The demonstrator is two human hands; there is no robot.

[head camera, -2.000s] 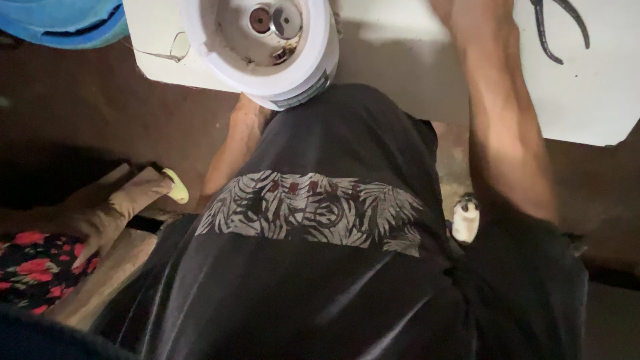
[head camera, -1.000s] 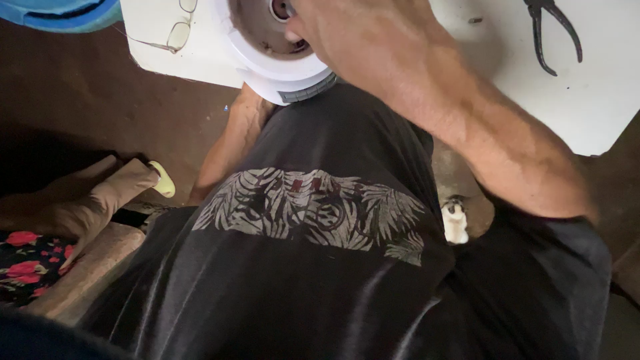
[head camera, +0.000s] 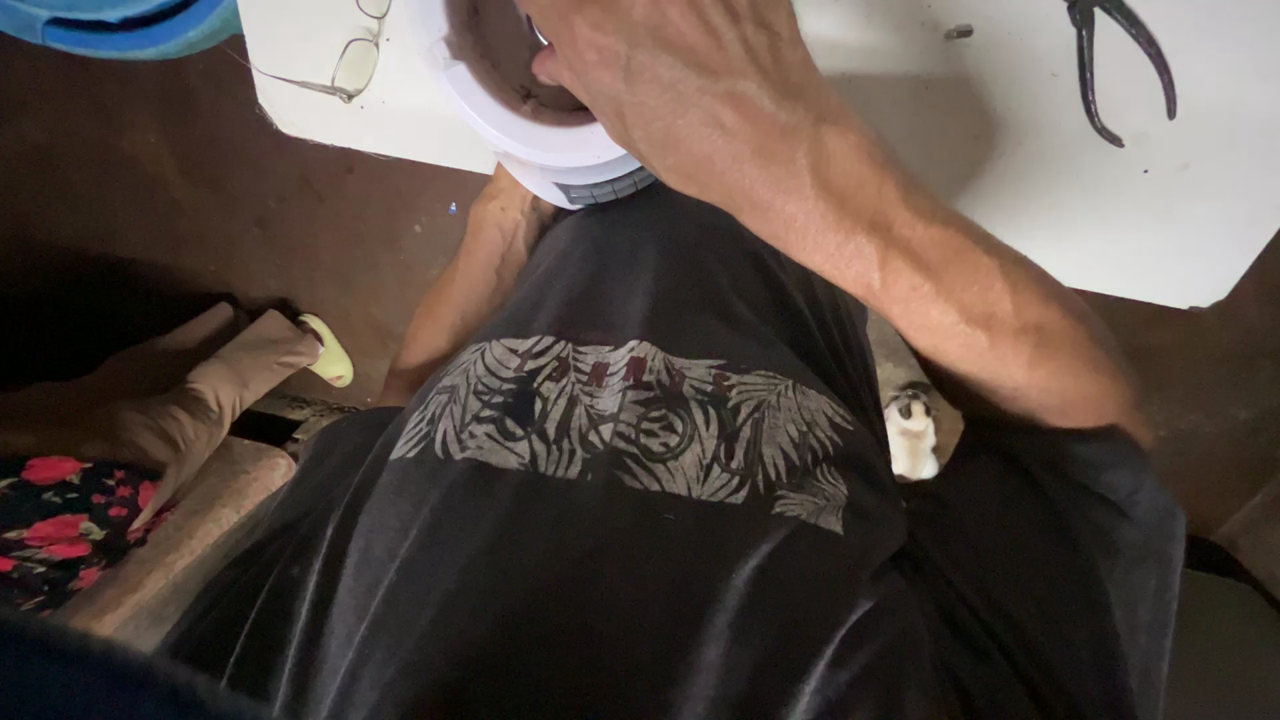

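A round white appliance housing (head camera: 500,125) with a grey vented or buttoned strip on its side stands at the near edge of the white table, cut off by the top of the view. My right hand (head camera: 660,70) reaches over its rim, with a fingertip inside the dark cavity; what the fingers touch there is hidden. Below the housing, my left hand (head camera: 515,200) shows only at the wrist, its fingers hidden beneath or behind the housing.
Eyeglasses (head camera: 355,68) lie left on the white table (head camera: 1080,230). Black-handled pliers (head camera: 1120,60) and a small metal piece (head camera: 959,32) lie right. A blue plastic container (head camera: 140,25) is upper left. Another person's leg (head camera: 230,380) and a small cat or dog (head camera: 911,435) are below.
My right hand has come from the table beyond the housing to inside its cavity. It covers the round metal parts seen there earlier. The view has shifted somewhat.
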